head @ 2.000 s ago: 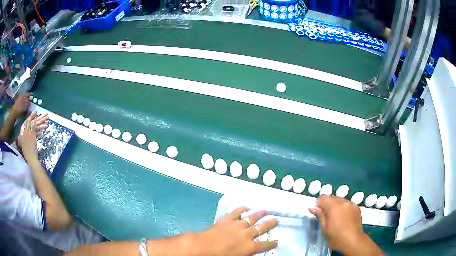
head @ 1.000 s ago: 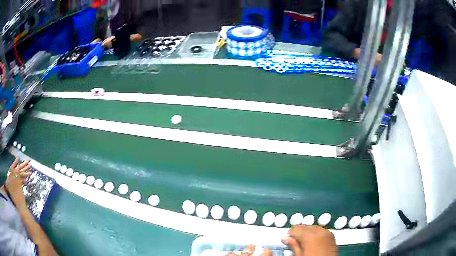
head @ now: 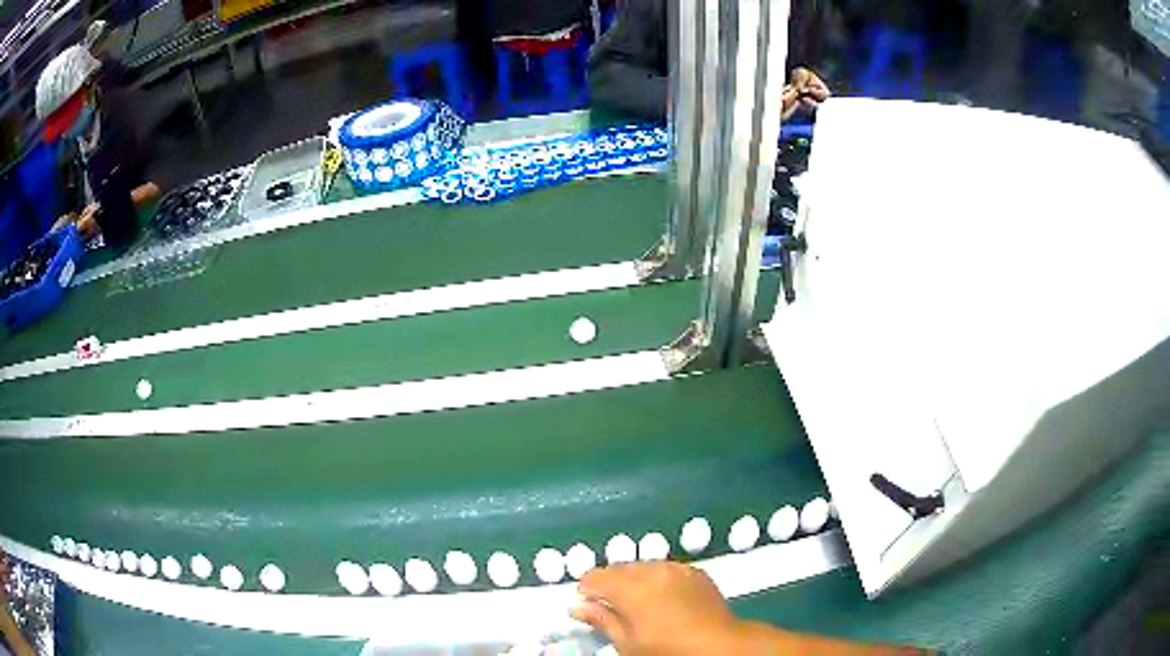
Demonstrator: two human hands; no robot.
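Note:
Small white round parts (head: 461, 568) stand in a row along the near edge of the green conveyor belt (head: 385, 477). My right hand (head: 661, 607) is at the near guide rail (head: 276, 610), just in front of the row, fingers bent down; whether it holds a part cannot be told. Below it, the clear parts tub (head: 443, 647) shows only as a strip, cut off by the bottom edge. A few blurred white bits show beside my fingertips. My left hand is not in view.
A large white machine cover (head: 975, 295) with black clamp handles stands at the right, beside upright metal posts (head: 729, 192). Blue-and-white rings (head: 385, 144) lie on the far side. A person (head: 109, 160) is at the far left beside a blue bin (head: 49, 285).
The view has swung right and up, showing more of the white cover. My left hand, partly visible at the tub before, has left the picture. My right hand stays by the row.

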